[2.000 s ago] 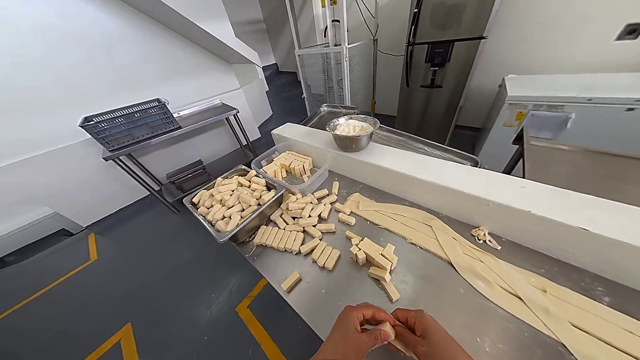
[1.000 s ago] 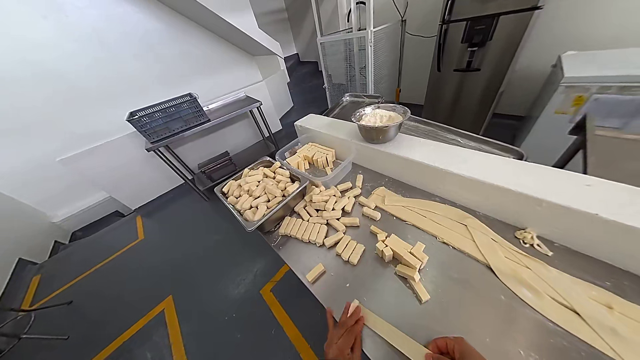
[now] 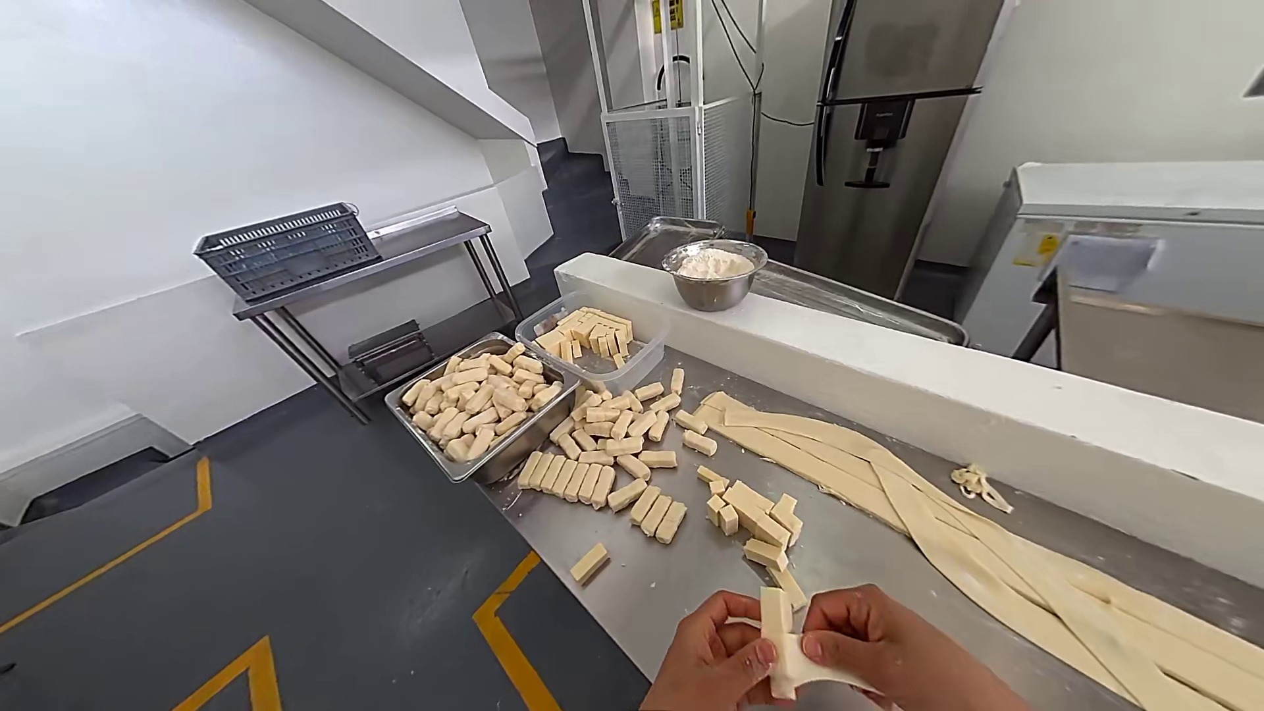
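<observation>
My left hand [image 3: 719, 654] grips a pale cheese stick [image 3: 776, 614] upright near the steel table's front edge. A dough strip [image 3: 822, 675] crosses the stick's lower part, pinched by my right hand [image 3: 884, 642]. Just beyond my hands lies a loose pile of bare cheese sticks [image 3: 755, 515]. One single stick [image 3: 591, 563] rests apart, to the left. Wrapped pieces [image 3: 568, 478] stand in a row and in a heap farther back. Long dough strips [image 3: 948, 518], partly overlapping, stretch along the right side of the table.
A steel pan [image 3: 484, 407] full of wrapped pieces and a clear plastic container [image 3: 632, 367] with cheese sticks stand at the table's far left. A steel bowl of white powder [image 3: 715, 286] sits on the white ledge [image 3: 889, 346]. A small dough scrap [image 3: 981, 488] lies near the ledge.
A second ago my hands were apart with a dough strip stretched between them. Now they are close together, with a cheese stick against the strip.
</observation>
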